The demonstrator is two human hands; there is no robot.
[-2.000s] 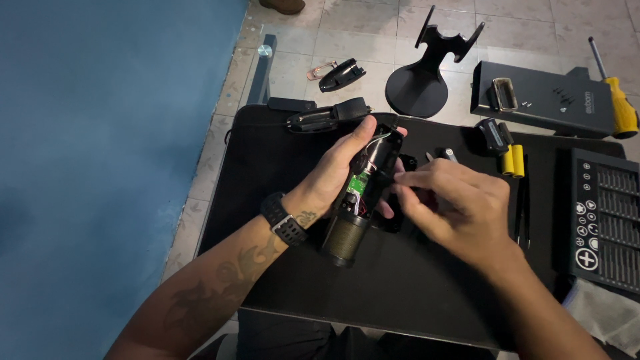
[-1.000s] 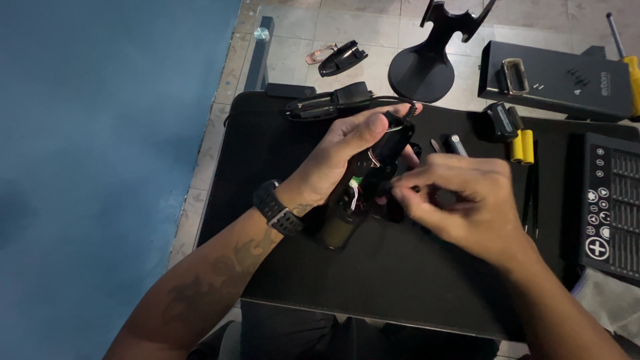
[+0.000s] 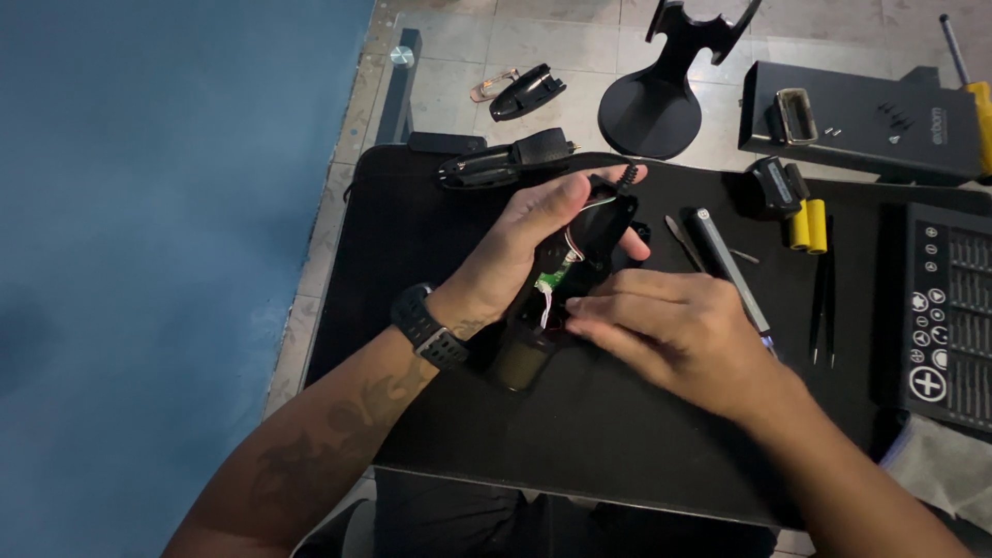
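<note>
An opened black handheld device lies tilted in my left hand, whose thumb and fingers grip its upper part. Inside it show a green circuit board, thin wires and a dark cylindrical end. The fingertips of my right hand are pinched together at the device's open side, beside the wires; whether they hold something small cannot be told. A coiled cord runs from the device's top. Behind my left hand lies a black casing part.
On the black mat lie a pen-like screwdriver, a metal spudger, black tweezers and yellow cylindrical cells. A bit case is at right. Behind stand a black stand and a box bearing small screws.
Between the earlier frames and now, both hands stay at the device, which is turned a little, its board and wires showing differently. The view has shifted slightly.
</note>
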